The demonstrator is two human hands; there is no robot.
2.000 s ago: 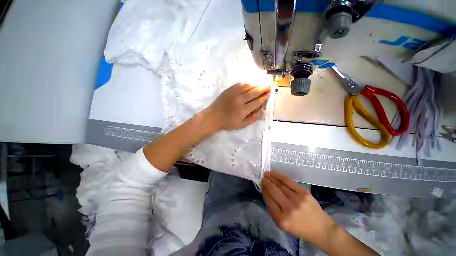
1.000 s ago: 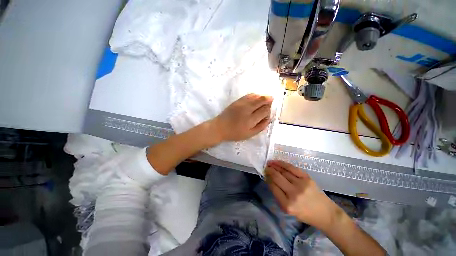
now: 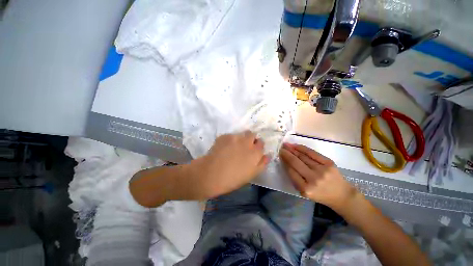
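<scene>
The white eyelet fabric (image 3: pixel 218 67) lies on the table left of the needle, its right edge under the lit presser foot of the sewing machine (image 3: pixel 301 85). My left hand (image 3: pixel 238 161) is on the fabric near the table's front edge, its fingers curled on the cloth. My right hand (image 3: pixel 314 171) pinches the fabric's right edge just below the needle plate, close to my left fingertips. The cloth between the hands is bunched a little. The glare hides the exact stitching point.
Scissors (image 3: pixel 390 137) with red and yellow handles lie right of the needle, beside grey-lilac strips (image 3: pixel 441 140). A ruler strip (image 3: pixel 404 195) runs along the front edge. White cloth heaps (image 3: pixel 96 182) hang below the table at left, with more at lower right. Blue edging (image 3: pixel 111 63) is at left.
My left hand has moved down from near the needle toward the table's front edge. My right hand has moved up along the fabric edge, bringing the hands close together. The cloth between them is now bunched.
</scene>
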